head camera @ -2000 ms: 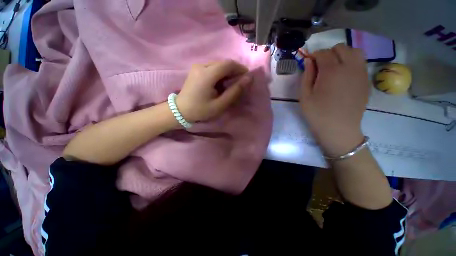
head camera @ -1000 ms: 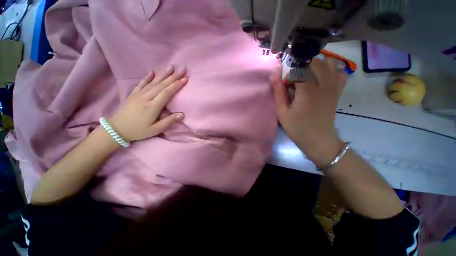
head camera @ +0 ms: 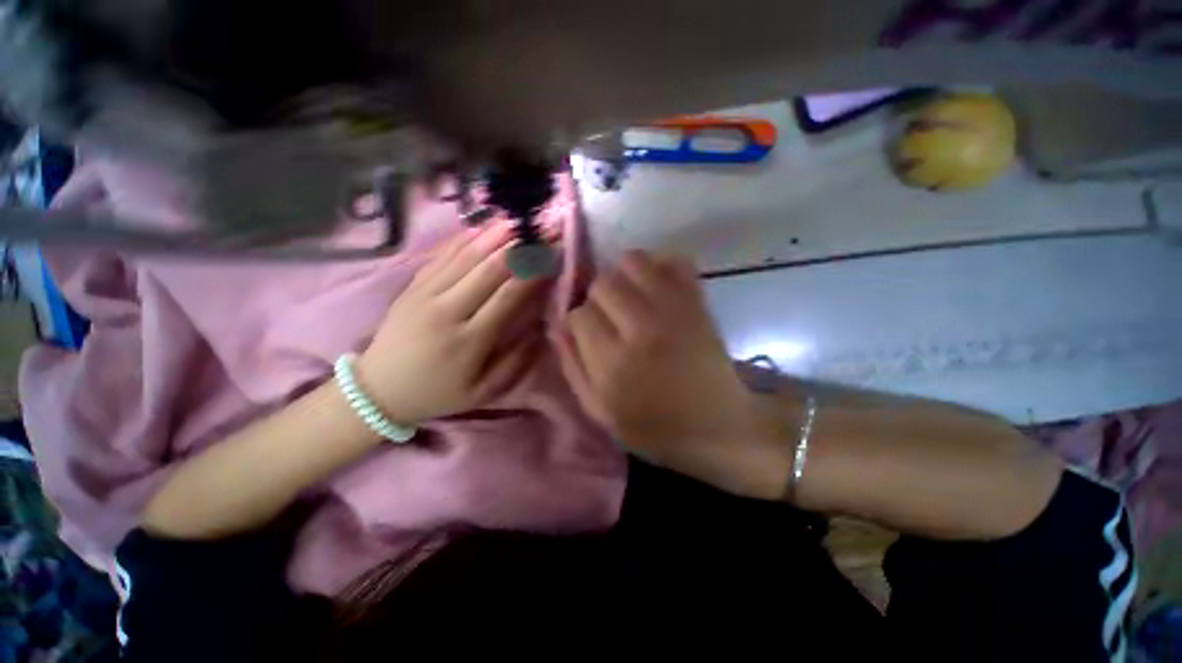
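The pink garment body [head camera: 195,324] covers the table's left part and hangs into the lap. My left hand [head camera: 454,317] lies on the cloth just left of the presser foot area, fingers pointing to the needle. My right hand [head camera: 642,350] is at the cloth's right edge, fingers curled with the fingertips at the edge; it is blurred. The sewing machine head [head camera: 519,65] hangs over the cloth, dark and blurred, and hides the needle. The thread snips [head camera: 700,140], orange and blue, lie on the table right of the needle area.
A phone [head camera: 849,106] with a lit screen and a yellow round object [head camera: 955,140] lie under the machine arm. The white table [head camera: 933,317] has a dark seam line and faint scale marks. More pink cloth [head camera: 1134,466] shows at the far right.
The view has shifted closer to the machine head. My left hand has moved towards the needle. My right hand has left the snips, which now lie on the table, and is at the cloth edge.
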